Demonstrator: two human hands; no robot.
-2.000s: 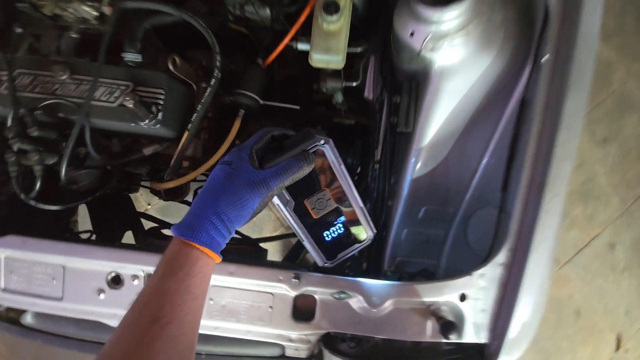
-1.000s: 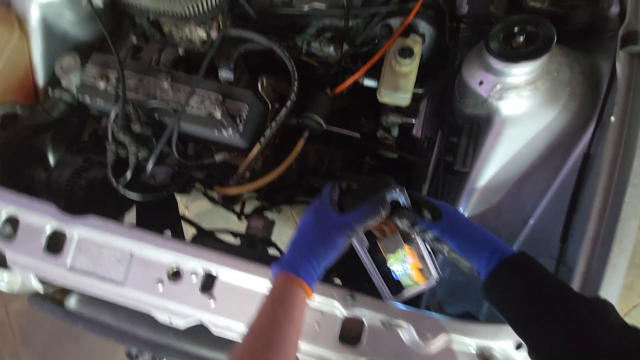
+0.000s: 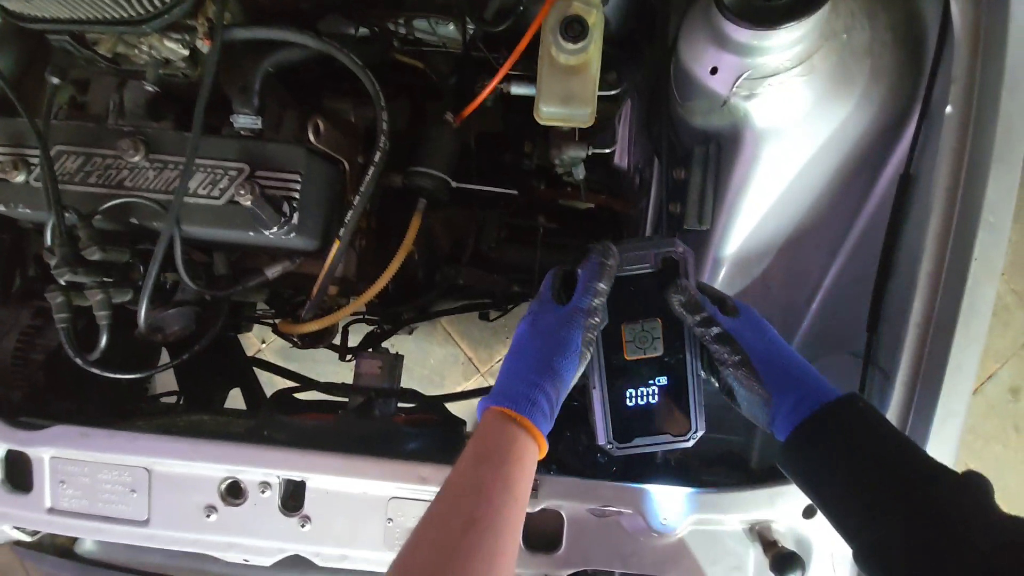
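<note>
A black and grey handheld electronic device (image 3: 648, 424) with a lit digital display reading zeros and a square orange-edged button pad (image 3: 642, 339) is held upright over the front corner of a car's engine bay. My left hand (image 3: 556, 340), in a blue glove with a dark coated palm and an orange cuff, grips its left edge. On the opposite edge lies my right hand (image 3: 740, 352), gloved alike under a black sleeve. The fingertips of both hands partly cover the device's sides. A bright patch of light falls on the metal crossmember just below it.
A black engine valve cover (image 3: 296, 192) with hoses and leads fills the left. A translucent fluid reservoir (image 3: 568, 80) stands behind the device, beside an orange tube (image 3: 504, 64). The silver strut tower (image 3: 744, 72) is at right; the front crossmember (image 3: 320, 472) runs along the bottom.
Two seconds ago only my left hand was in view, holding the tilted device. My right hand has since come onto it from the right, and the display now faces up more squarely.
</note>
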